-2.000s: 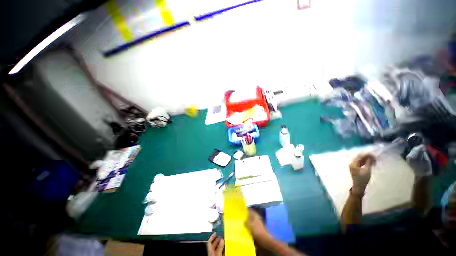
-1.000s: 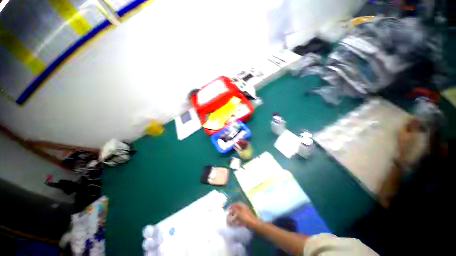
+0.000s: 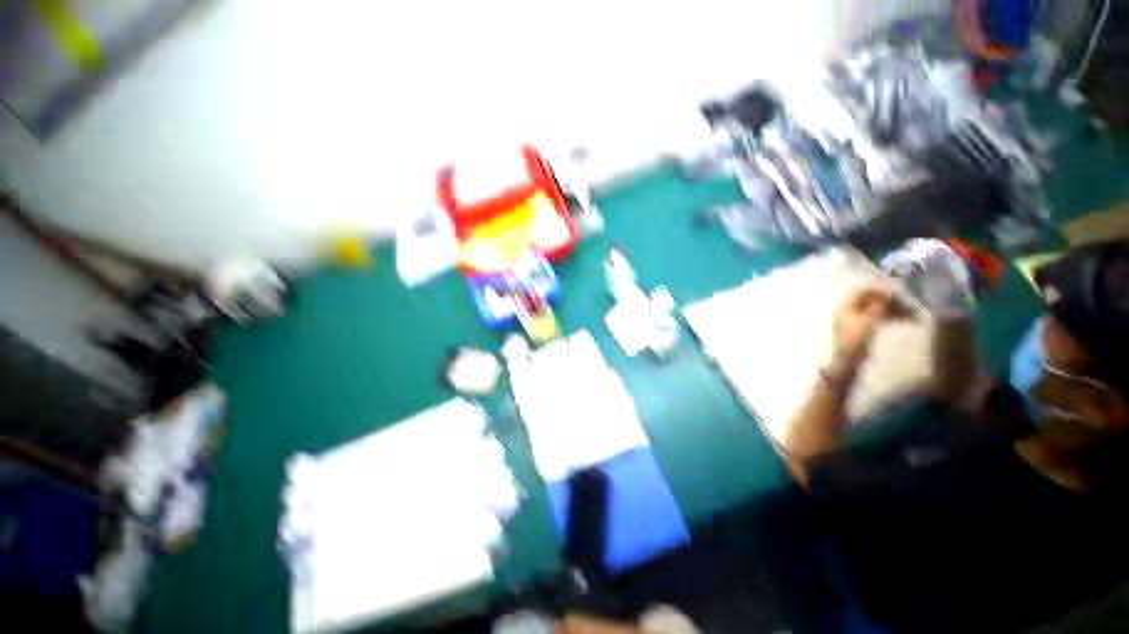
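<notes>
The white work sheet (image 3: 390, 526) lies on the green-topped table at lower left. Blurred bagged white units (image 3: 297, 502) line its left edge, and more are along its right edge. At the bottom edge, right of the sheet, is a blurred skin-toned patch, cut off by the frame, with a whitish shape (image 3: 526, 622) on its left and another on its right. It may be one or both of my hands; which hand, and whether anything is held, I cannot tell.
Papers (image 3: 579, 403) lie on a blue folder (image 3: 650, 514) with a black phone (image 3: 587, 520). Behind are a blue basket (image 3: 495, 297), red tray (image 3: 545, 186) and bottles (image 3: 619, 275). Another person (image 3: 966, 495) works over a pale sheet (image 3: 774, 334) at right.
The view has turned right and blurred. The yellow item seen earlier no longer shows. My right hand, earlier at the sheet's upper right, is gone from there. The black phone now shows on the blue folder.
</notes>
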